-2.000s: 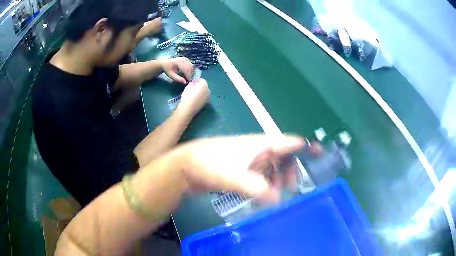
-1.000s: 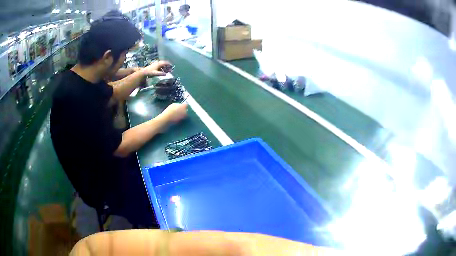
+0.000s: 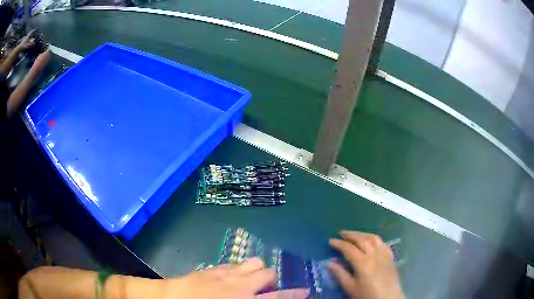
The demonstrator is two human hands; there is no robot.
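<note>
A row of circuit board assemblies (image 3: pixel 238 244) lies at the bottom centre, with green board ends at left and dark, blurred sections towards the right. My left hand (image 3: pixel 234 279), with a green band at the wrist, lies over their near side, fingers stretched to the right. My right hand (image 3: pixel 369 266) is at their right end, fingers spread and pointing left, blurred. Whether either hand grips a piece is unclear. A second group of assemblies (image 3: pixel 243 184) lies side by side just beyond, green ends left and black bodies with pale tips right.
A large blue tray (image 3: pixel 132 120) stands on the green bench at left. A metal post (image 3: pixel 346 87) rises from the white edging strip (image 3: pixel 398 204), with a green surface beyond. Another person's hands (image 3: pixel 29 52) hold dark items at the far upper left.
The view has turned right and down, so the blue tray now shows further left. Both my hands and two groups of assemblies have come into view; earlier only my left arm showed.
</note>
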